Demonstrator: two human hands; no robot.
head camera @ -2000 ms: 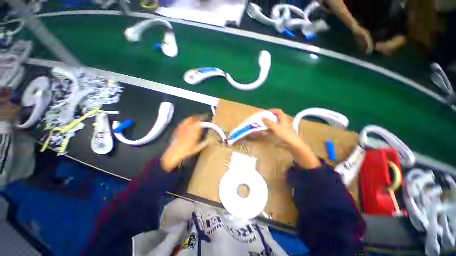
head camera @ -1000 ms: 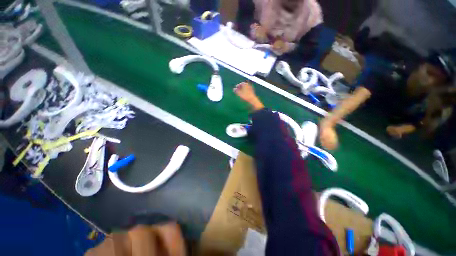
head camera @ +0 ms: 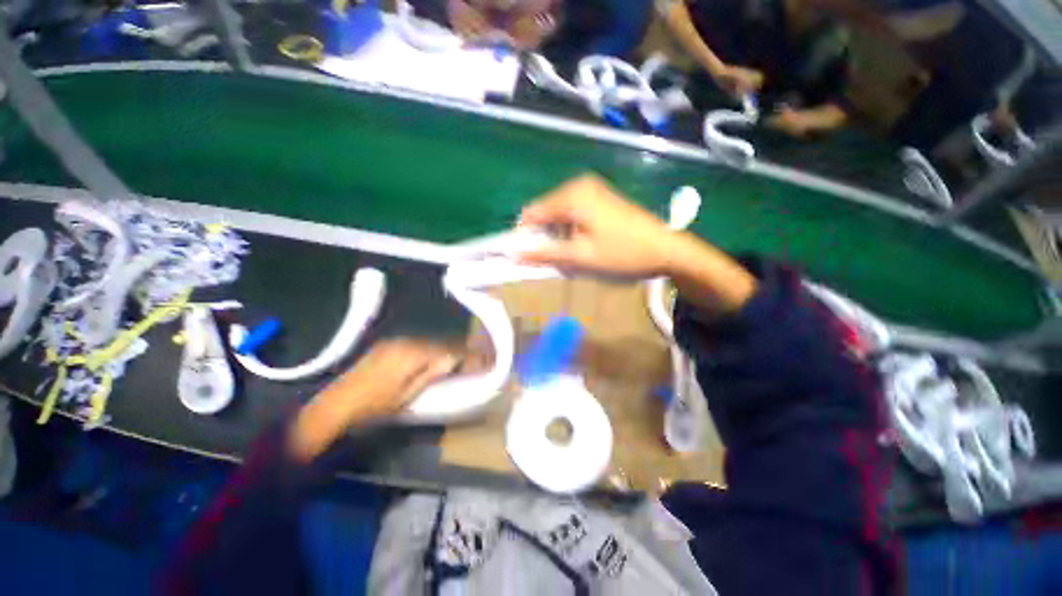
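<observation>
A white curved housing [head camera: 498,332] is held above the cardboard [head camera: 617,338]. My right hand [head camera: 606,233] grips its upper paddle end, fingers closed around it. My left hand [head camera: 379,390] is at its lower end, blurred, with the fingers around that end. A bright blue tab [head camera: 552,347], also blurred, hangs or lies just above the white roll [head camera: 559,435] on the cardboard; I cannot tell if it touches the housing. Another white housing [head camera: 679,402] shows partly behind my right forearm.
At left on the black bench are a housing with a blue tab [head camera: 259,335], its paddle end [head camera: 205,378] and tangled liner scrap [head camera: 151,274]. White curved parts [head camera: 955,425] are heaped at right. Beyond the green conveyor [head camera: 349,163] another person's hand [head camera: 736,79] is near a housing.
My right hand has come back from over the conveyor and now holds a housing. My left hand has moved up to the housing's other end. The view has shifted.
</observation>
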